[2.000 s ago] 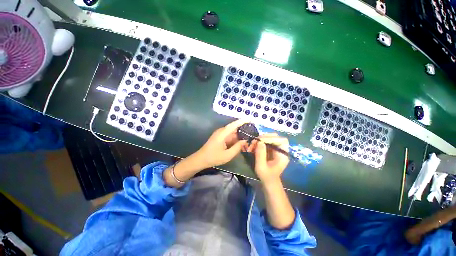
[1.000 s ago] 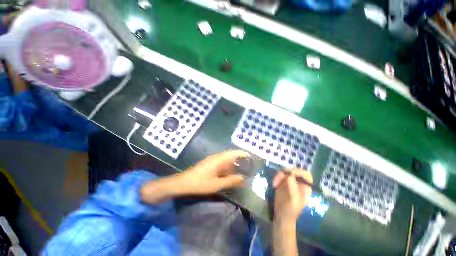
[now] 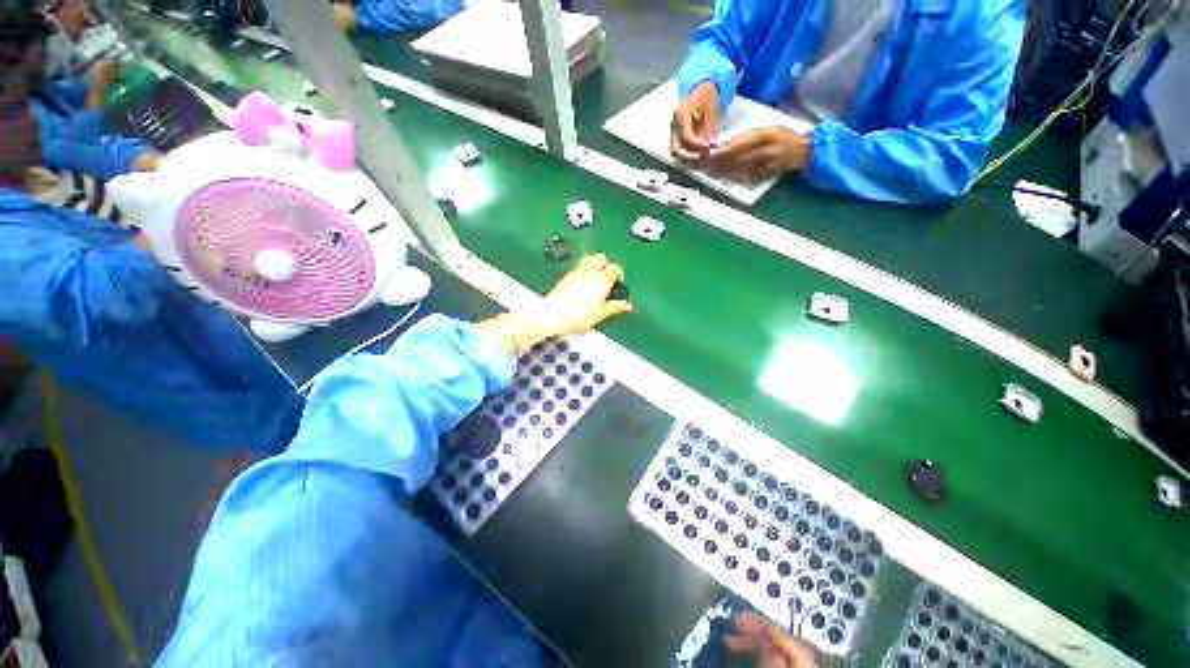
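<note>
My left hand (image 3: 568,307) reaches over the white rail to the green belt. Its fingertips are at a small round black unit (image 3: 619,291), partly hidden by the fingers. My right hand (image 3: 773,642) is low in the view, cut off by the bottom edge and blurred; whether it holds something cannot be told. Beside it lies a shiny bluish sheet (image 3: 706,634). A tray of dark round dots (image 3: 763,532) lies above the right hand. Another tray (image 3: 542,407) lies partly under my left sleeve, with a round black unit (image 3: 478,437) on it.
The green belt (image 3: 705,313) carries another black unit (image 3: 927,479) and several square white parts (image 3: 827,308). A third tray (image 3: 959,637) is cut off at the bottom. A pink-grilled fan (image 3: 277,255) stands left. A person in blue (image 3: 900,105) works across the belt.
The view has shifted up and left. My left hand has moved from the bench by the right hand to the belt. The right hand is now mostly out of view.
</note>
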